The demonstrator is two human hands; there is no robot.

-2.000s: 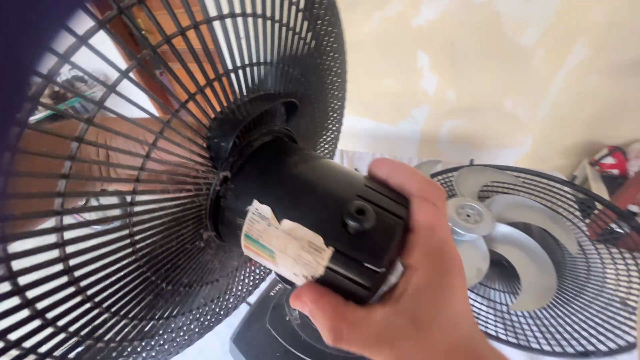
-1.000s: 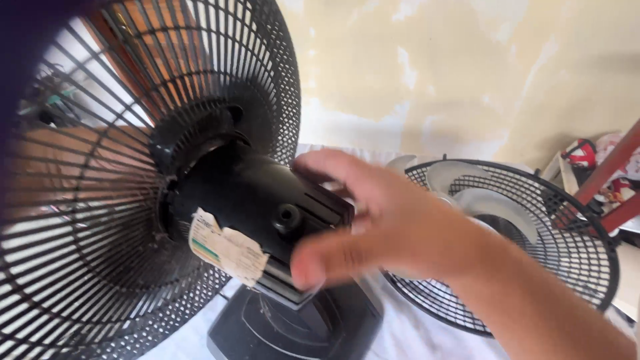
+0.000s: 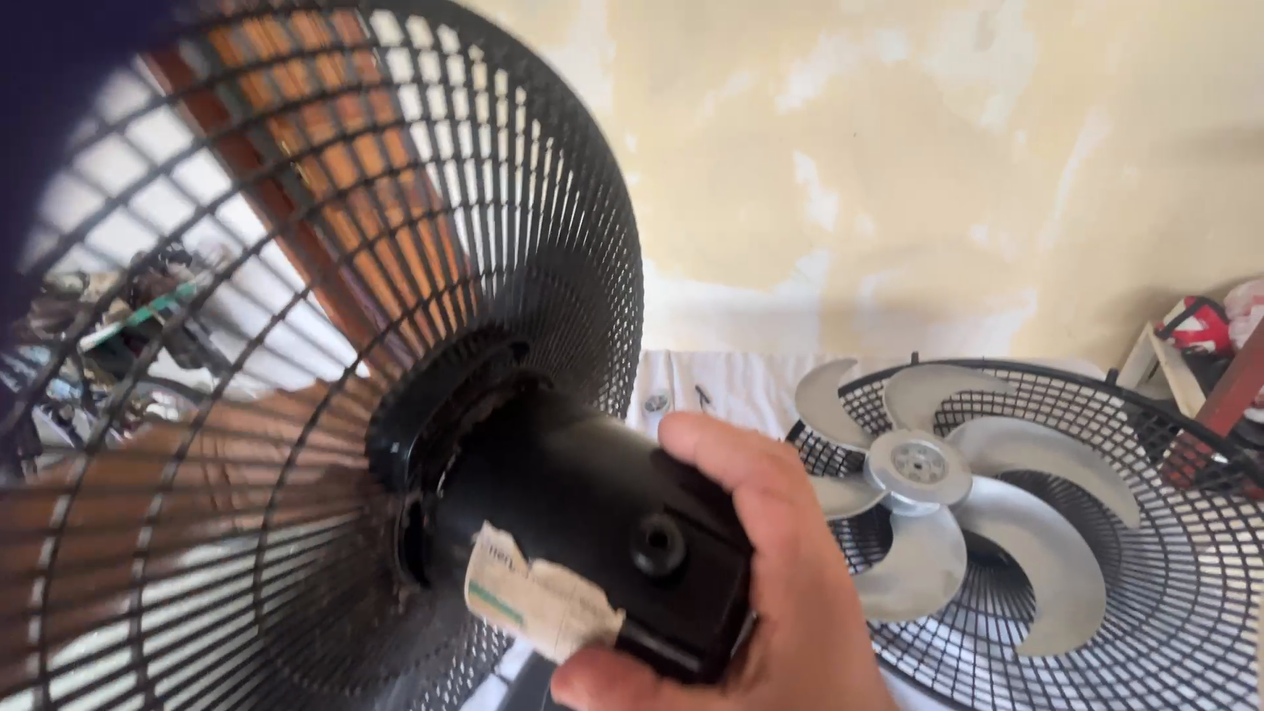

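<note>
My right hand (image 3: 780, 573) grips the rear end of a fan's black plastic motor housing (image 3: 583, 474), thumb below and fingers over the top. A torn paper label (image 3: 538, 592) with writing clings to the housing, near a round knob socket (image 3: 658, 545). The black rear fan grille (image 3: 326, 247) is joined to the housing and fills the left side. On the right, a grey fan blade (image 3: 918, 469) with curved vanes lies in a loose black grille (image 3: 1165, 533). My left hand is out of view.
A white cloth (image 3: 731, 380) with small parts on it lies against a stained yellowish wall (image 3: 889, 178). A reddish-brown bar (image 3: 1224, 405) and a red and white item (image 3: 1197, 326) are at the far right. Through the grille, a pile of clutter (image 3: 148, 306) shows at left.
A second ago my right hand was blurred at the rear of the housing with its fingers looser; now it is closed around it. The view has shifted.
</note>
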